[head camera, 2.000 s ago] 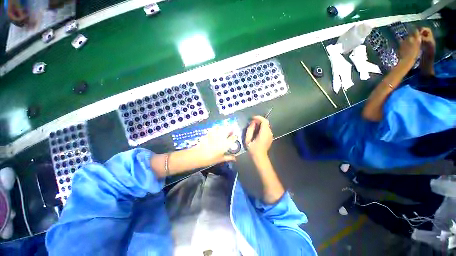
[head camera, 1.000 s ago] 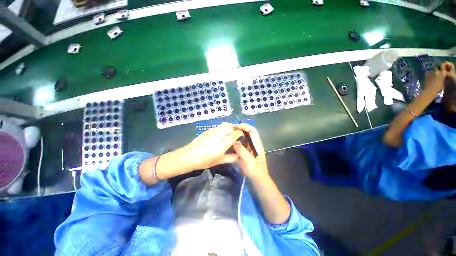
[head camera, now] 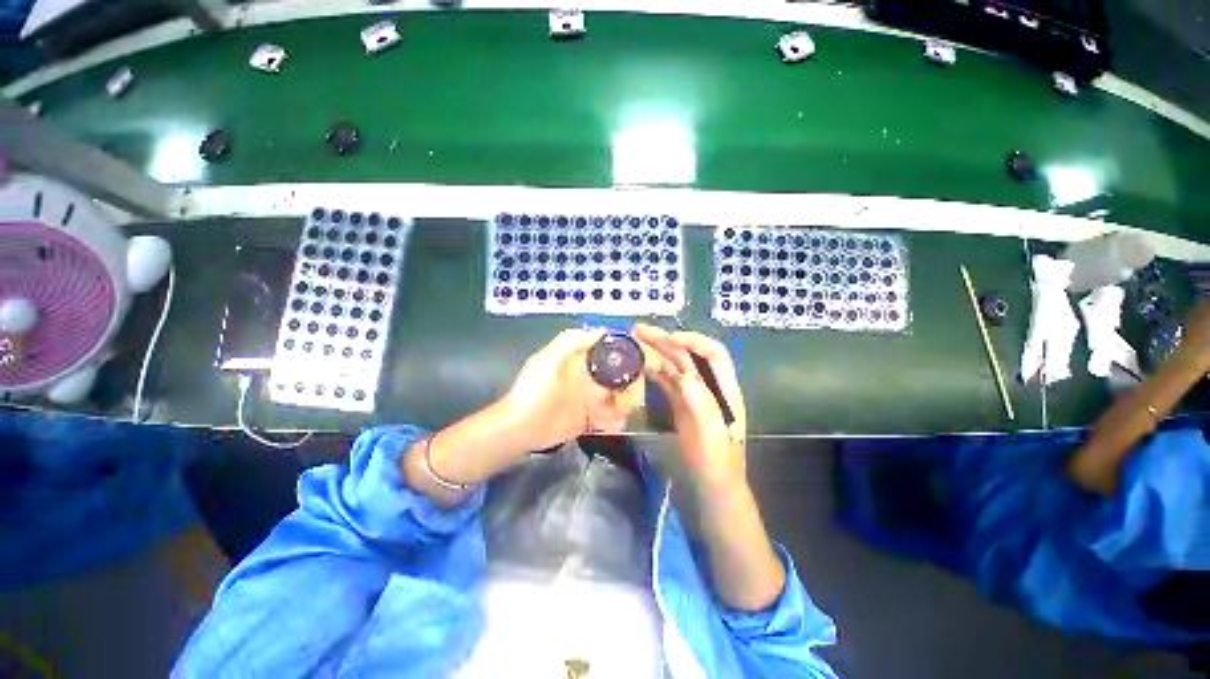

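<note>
A round black housing (head camera: pixel 614 360) with a ring around its centre is held upright in my left hand (head camera: pixel 551 394), its face towards me. My right hand (head camera: pixel 695 387) is just right of it, its fingers close to the housing's edge. A thin dark pen-like tool (head camera: pixel 713 389) lies across the fingers of my right hand. A small part of a blue sheet (head camera: pixel 609 322) shows behind my hands; the rest is hidden by them.
Blister trays with dark round dots lie at left (head camera: pixel 337 308), centre (head camera: pixel 585 264) and right (head camera: pixel 811 277). A green conveyor (head camera: pixel 478 113) carries small parts beyond. A pink fan (head camera: pixel 60 299) stands far left, a yellowish stick (head camera: pixel 986 342) right. A person's forearm (head camera: pixel 1123 422) is far right.
The view has turned, bringing the fan further in and shifting the bench. My left hand has raised the housing so its round face now shows. Parts on the belt appear in shifted places.
</note>
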